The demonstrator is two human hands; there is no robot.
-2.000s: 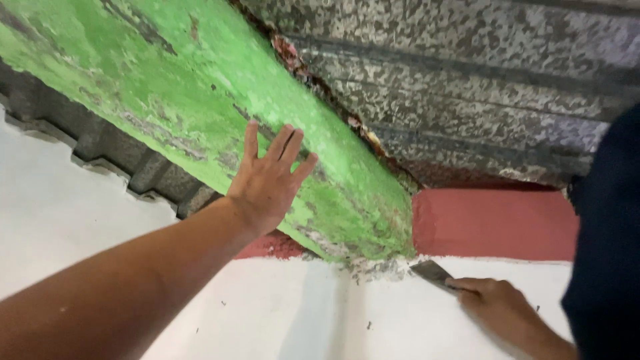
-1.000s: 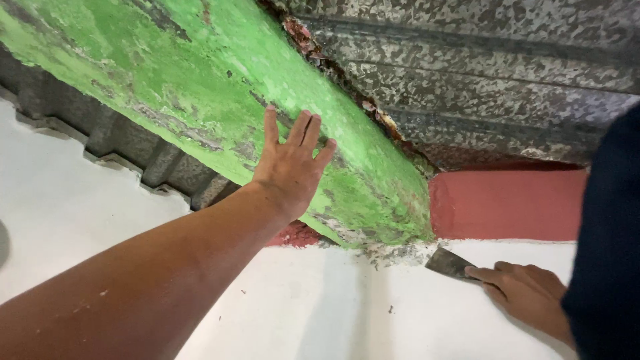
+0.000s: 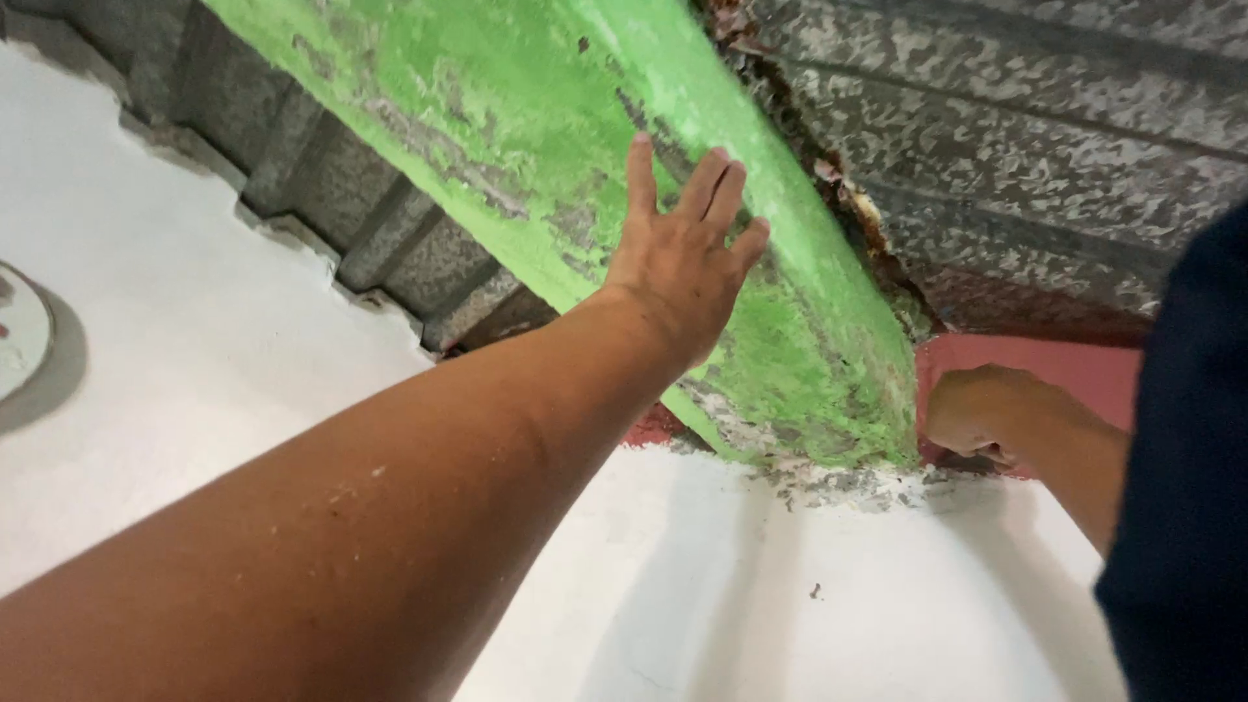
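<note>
My left hand (image 3: pixel 687 253) lies with spread fingers against the green-painted beam (image 3: pixel 546 127), whose paint is worn and flaked in grey patches. To the right of the beam's lower end, my right hand (image 3: pixel 985 414) is curled in front of the red-painted band (image 3: pixel 1082 375) at the top of the white wall. Its fingers face away from me, and whatever they hold is mostly hidden; only a dark bit shows beneath the hand. Rough, crumbled plaster (image 3: pixel 858 487) lines the joint where the beam meets the wall.
Corrugated metal sheeting (image 3: pixel 994 136) spans the upper right, with a ragged rusty edge along the beam. More corrugated metal (image 3: pixel 361 205) shows at left above the white wall (image 3: pixel 195 341). A round white object (image 3: pixel 19 331) is at the left edge. A dark sleeve (image 3: pixel 1180 487) fills the right edge.
My right hand has moved up from the white wall onto the red band; the scraper seen in it earlier is now hidden. My left hand stays on the beam. The view has shifted.
</note>
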